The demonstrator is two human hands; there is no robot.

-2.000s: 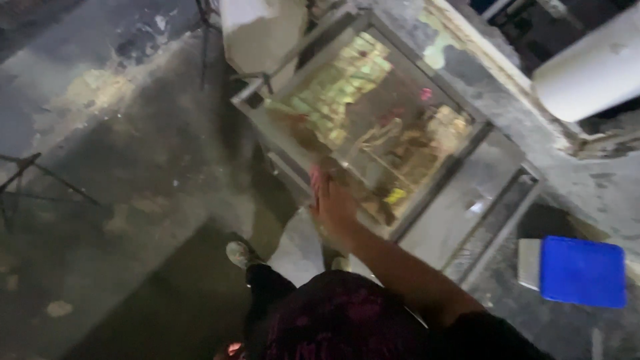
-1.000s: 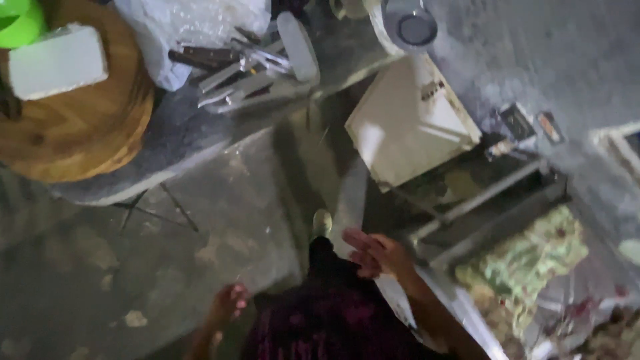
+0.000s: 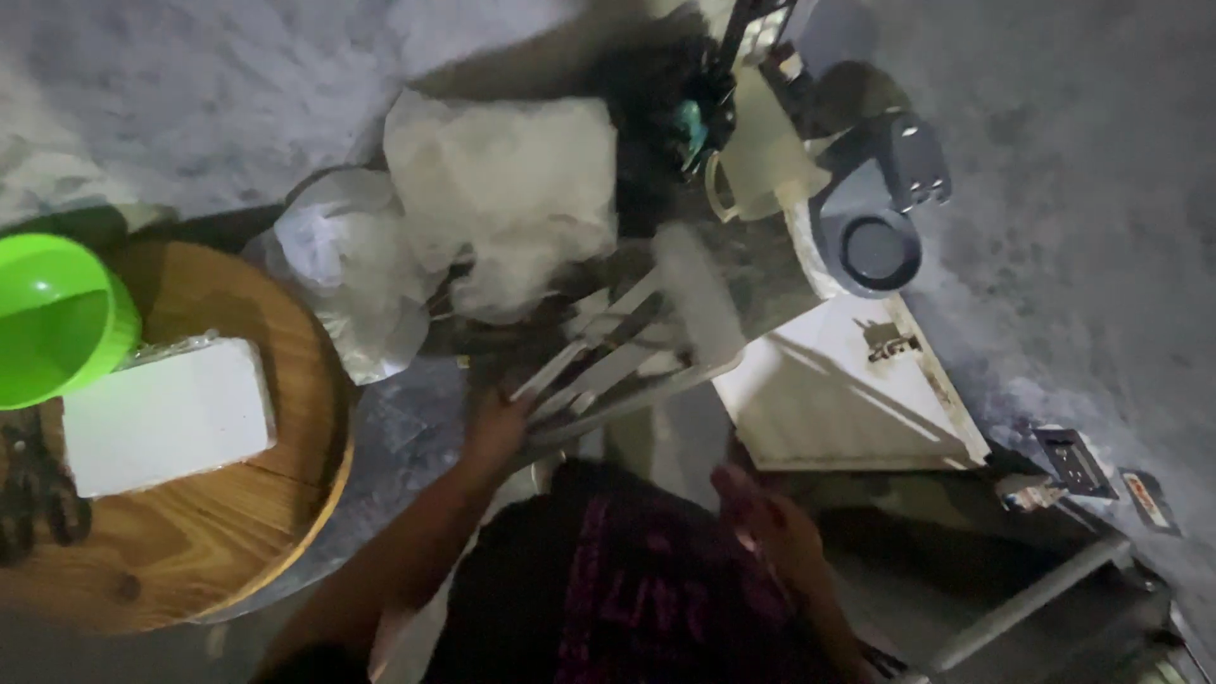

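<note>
My left hand [image 3: 496,432] is at the near edge of a dark counter, at the handle end of a long pale utensil [image 3: 556,366]; blur hides whether its fingers are closed on it. Several other knives or similar utensils [image 3: 608,375] lie beside it, with a grey, elongated object [image 3: 698,294] to their right. My right hand [image 3: 765,508] is low in front of my body, near a white panel [image 3: 836,399], and touches nothing that I can make out. Its fingers are blurred.
On the left, a round wooden board [image 3: 294,456] bears a white block [image 3: 171,418] and a green bowl [image 3: 57,323]. White plastic bags [image 3: 513,180] lie at the back. A pale pitcher [image 3: 760,157] and a grey round container [image 3: 879,252] stand right of them. A metal frame [image 3: 1035,598] is at lower right.
The view has swung from the glass-topped case to the counter. My left hand has reached forward to the utensils; my right hand remains low before my body.
</note>
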